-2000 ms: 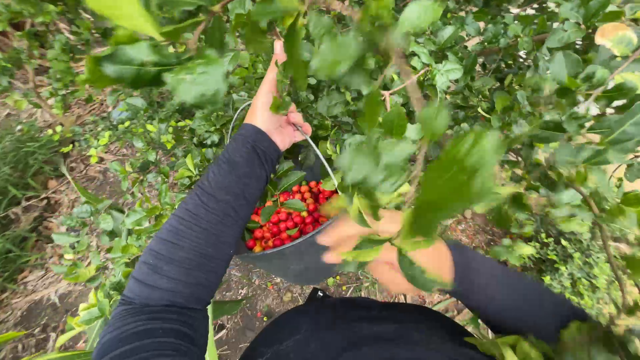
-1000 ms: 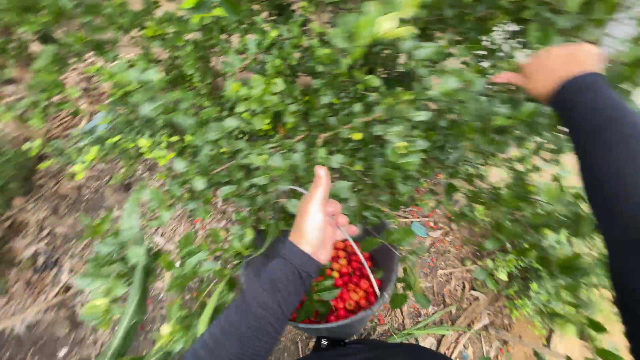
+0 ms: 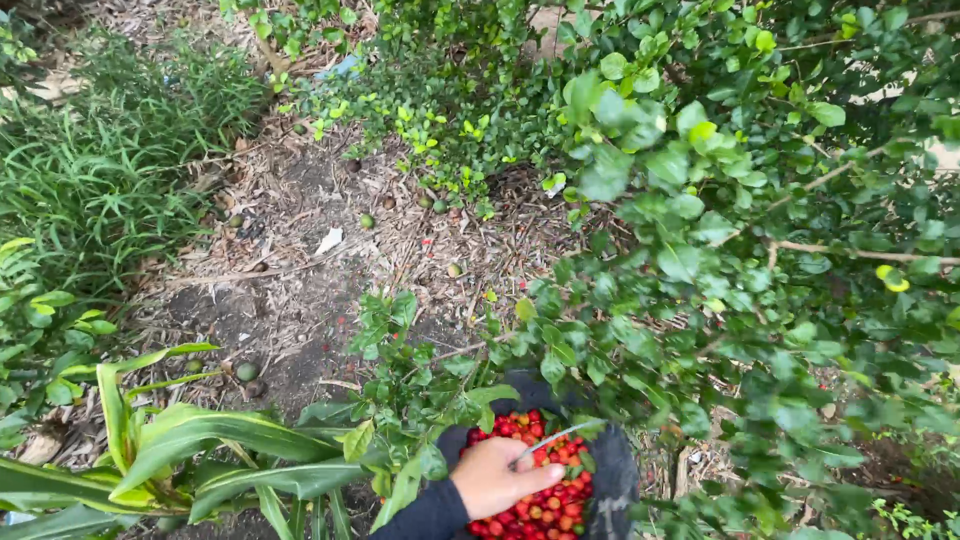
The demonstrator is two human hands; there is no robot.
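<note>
My left hand is closed around the thin wire handle of a dark bucket, low in the view right of centre. Red and orange berries fill much of the bucket, with a few green leaves among them. Its lower part lies outside the frame, and leafy twigs cover part of its far rim. My right hand is not in view.
A dense leafy shrub spreads over the right side, its branches reaching to the bucket. Variegated long-leaved plants stand at lower left, grass at upper left. Several fallen round fruits lie on the mulch.
My right hand, near the berries and then out at the upper right in the earlier frames, has left the view. My left hand stays on the bucket's handle. The view has swung left.
</note>
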